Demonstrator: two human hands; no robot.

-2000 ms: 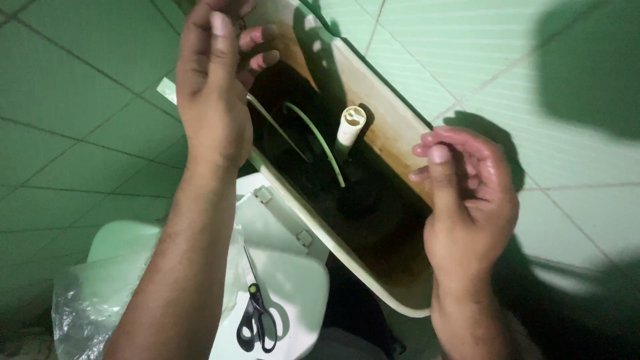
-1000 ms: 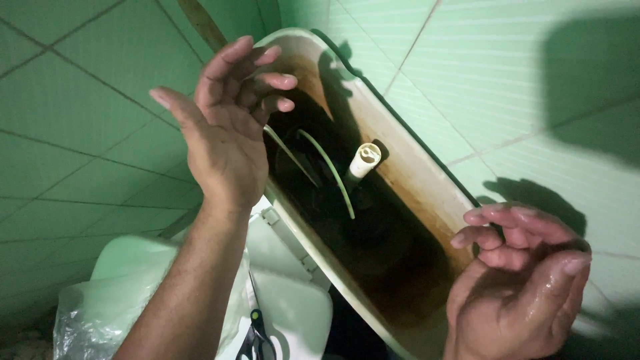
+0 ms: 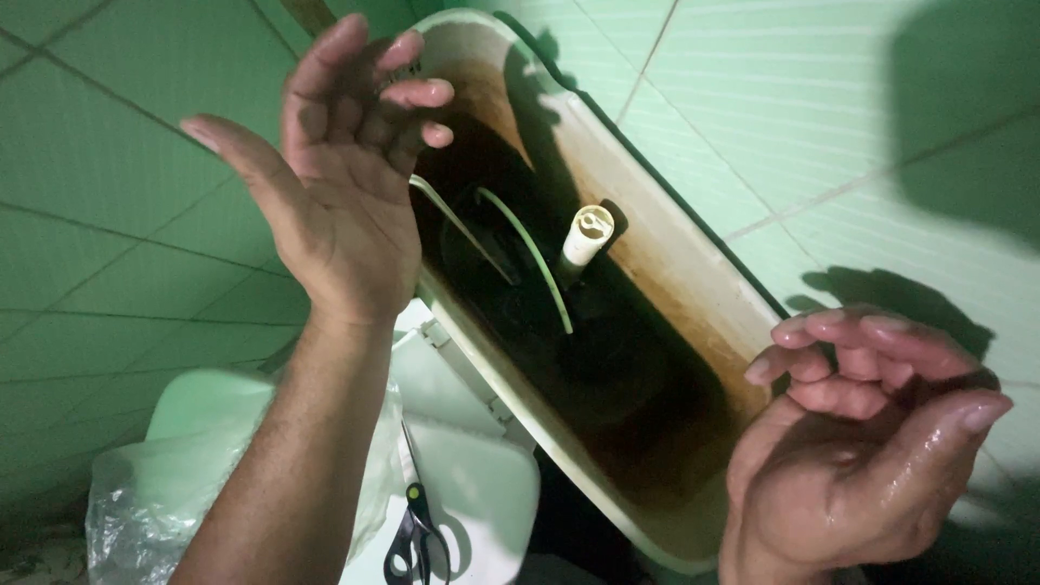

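Observation:
My left hand point(image 3: 349, 187) is raised palm up with its fingers apart, over the far left end of an uncovered toilet cistern point(image 3: 682, 268). Nothing is in it. At the right, my right hand point(image 3: 861, 439) is held palm up beside the cistern's near end, wet, its fingers loosely curled and holding nothing. Between the hands, dark water and brown stains show inside the cistern. A white plastic overflow tube point(image 3: 587, 236) stands up from the water. A thin pale green tube point(image 3: 532, 252) arches beside it, and another thin pale tube point(image 3: 463, 227) lies further left.
Scissors with black handles point(image 3: 416, 520) lie on the white toilet lid point(image 3: 487, 487) below the cistern. A clear plastic bag point(image 3: 138, 504) is at the lower left, partly behind my left forearm. Green tiled walls point(image 3: 146, 162) rise on both sides, close to the cistern.
My left hand has turned from edge-on to palm showing, with its thumb spread out. My right hand has opened more to the camera and moved away from the cistern's rim.

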